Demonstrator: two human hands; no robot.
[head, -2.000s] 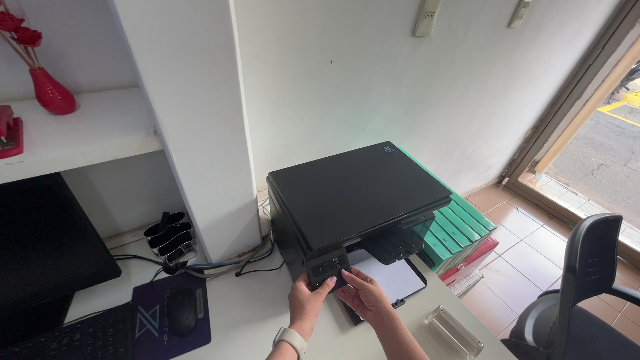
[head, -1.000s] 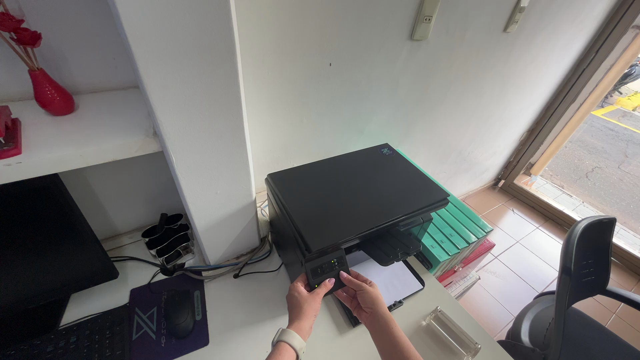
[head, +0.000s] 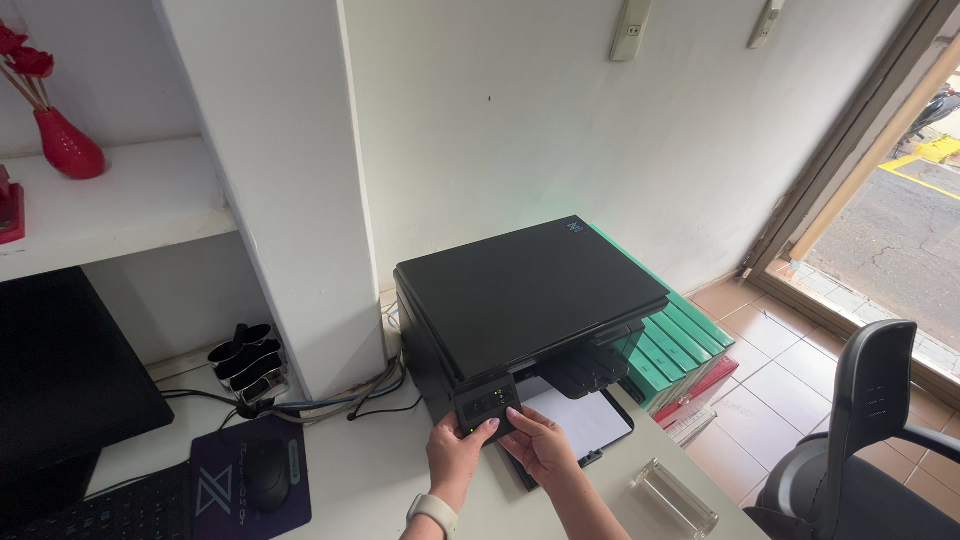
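Observation:
A black multifunction printer [head: 525, 292] stands on the white desk with its lid down. Its control panel [head: 489, 401] juts out at the front left corner, with small lights lit. My left hand [head: 456, 454] grips the panel's lower left edge, thumb on its face; a pale watch band [head: 435, 512] circles that wrist. My right hand [head: 541, 446] holds the panel's right side, thumb near the other thumb and fingers beneath. White paper [head: 581, 420] lies in the paper tray [head: 628, 435] below, just behind my right hand.
A clear plastic holder [head: 675, 499] lies right of the tray. Green box files [head: 679, 345] stand beyond the desk's right edge, near an office chair [head: 870, 397]. At left are a monitor [head: 67, 367], mouse [head: 266, 472], keyboard [head: 112, 510], desk organizer [head: 251, 364] and cables [head: 360, 397].

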